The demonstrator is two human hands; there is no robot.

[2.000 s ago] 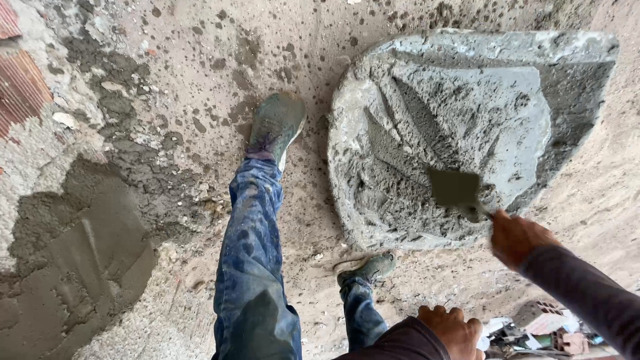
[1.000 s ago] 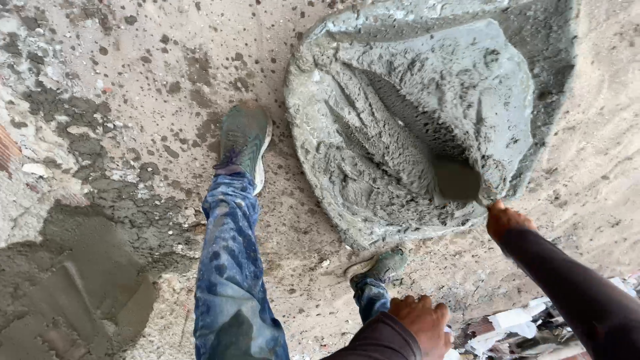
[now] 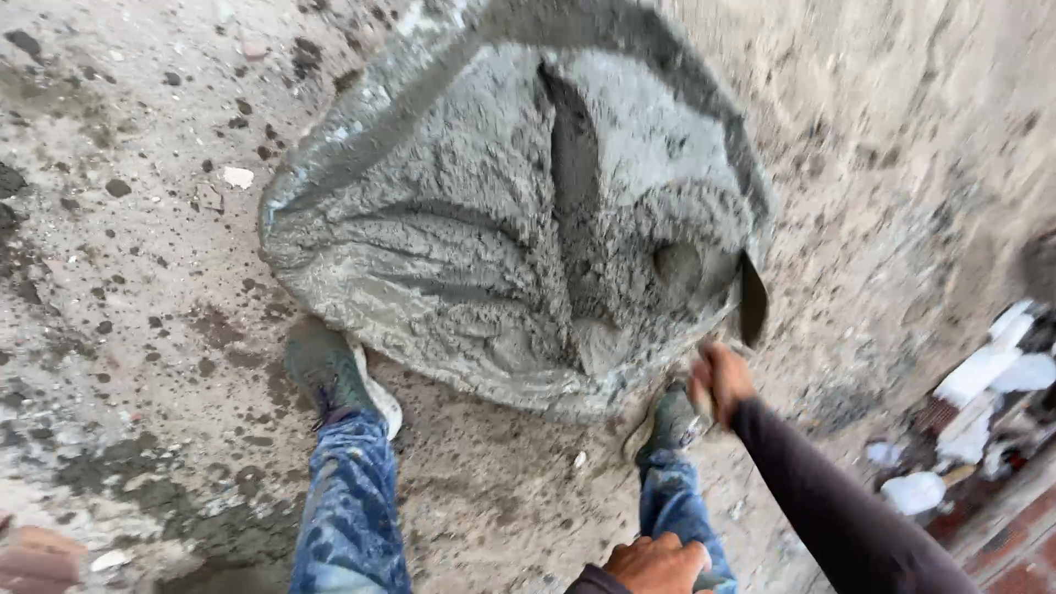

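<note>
My right hand [image 3: 720, 381] grips the handle of a trowel [image 3: 752, 301], whose metal blade is edge-on at the lower right rim of a shallow mortar tub [image 3: 326, 153]. Wet grey mortar [image 3: 462, 239] fills the tub, with a deep groove down its middle and a hollow near the blade. At the bottom, my left hand [image 3: 658, 564] is closed near my right knee; whether it holds anything cannot be seen. The trowel's handle is mostly hidden by my fingers and blurred.
My shoes [image 3: 322, 363] stand on the dirty ground just below the tub. White scraps and rubble [image 3: 978, 388] lie at the right beside bricks [image 3: 1023, 544]. Mortar splashes [image 3: 132, 487] mark the ground at the left, near a reddish brick piece [image 3: 37, 561].
The trowel has moved out of the mortar to the tub's lower right rim, still in my right hand. The view has turned and shifted right.
</note>
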